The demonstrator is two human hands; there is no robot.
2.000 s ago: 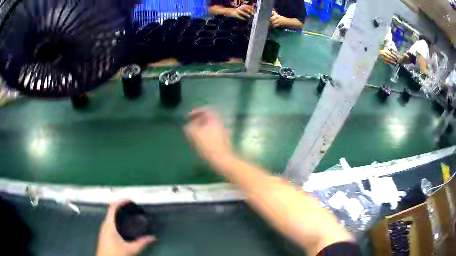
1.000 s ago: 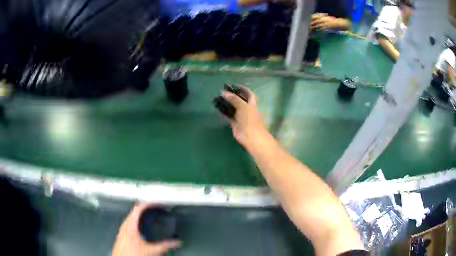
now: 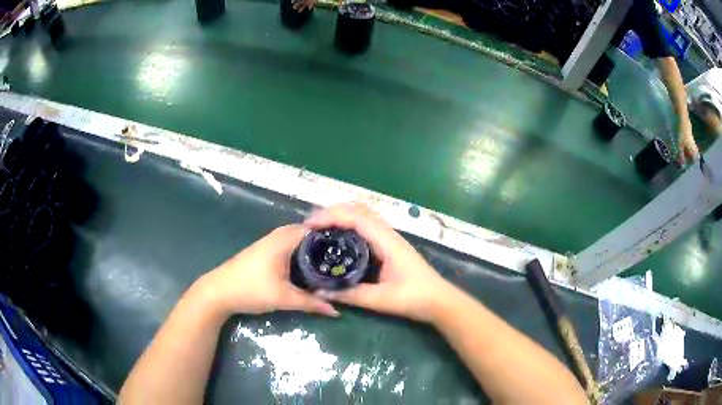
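Observation:
A black cylindrical unit (image 3: 333, 257) is between my hands over the dark green bench, its round face turned up. The face shows small silver and yellowish parts inside a thick black rim. My left hand (image 3: 265, 273) grips it from the left and my right hand (image 3: 393, 267) grips it from the right, with fingers around the rim. Its lower part is hidden by my hands and the view from above, so I cannot tell if it touches the bench.
A hammer (image 3: 560, 328) and a clear plastic bag (image 3: 625, 332) lie at right. Black shells (image 3: 39, 229) cluster at left above a blue crate (image 3: 36, 356). A whitish rail (image 3: 269, 176) borders the conveyor, which carries black units (image 3: 354, 28). A metal post (image 3: 649, 221) stands at right. A person's arm (image 3: 677, 103) reaches in.
My right hand has come back from the conveyor to the bench, and both hands now hold one unit together. The view has swung left and down, showing the shells and the hammer.

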